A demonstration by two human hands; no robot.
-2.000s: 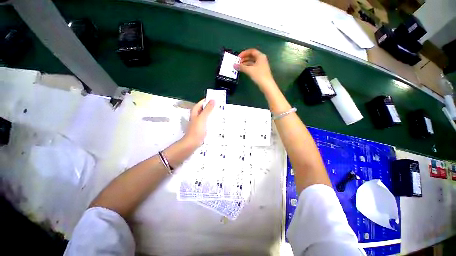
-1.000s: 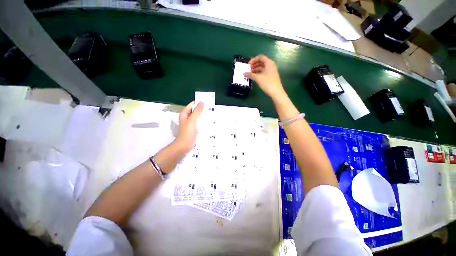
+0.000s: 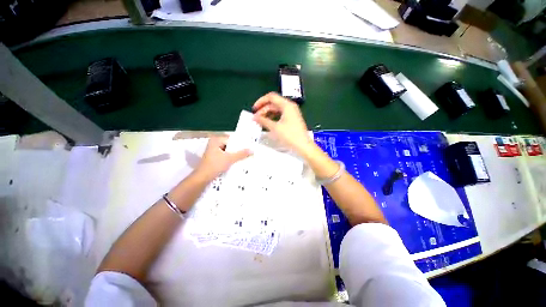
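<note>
My left hand (image 3: 220,158) holds the upper part of a white label sheet (image 3: 242,135) near the bench's back edge. My right hand (image 3: 284,123) is at the sheet's top right corner, thumb and finger pinched on its edge; whether a label is between them cannot be told. More label sheets (image 3: 239,207) with small dark marks lie loosely stacked below my hands. A black product box (image 3: 291,83) with a white label on its face lies on the green conveyor just beyond my right hand, not touched.
The green conveyor (image 3: 227,66) also carries unlabelled boxes (image 3: 175,78) at left, labelled boxes (image 3: 382,84) and a blank white strip (image 3: 417,97) at right. A blue printed sheet (image 3: 359,156) holds a white offcut (image 3: 434,199) and small black part (image 3: 392,181). A metal post (image 3: 51,99) stands left. Another person's arm (image 3: 531,90) shows far right.
My right hand has left the labelled box and come back to the label sheet in my left hand. The sheet's top is now tilted. The view has shifted.
</note>
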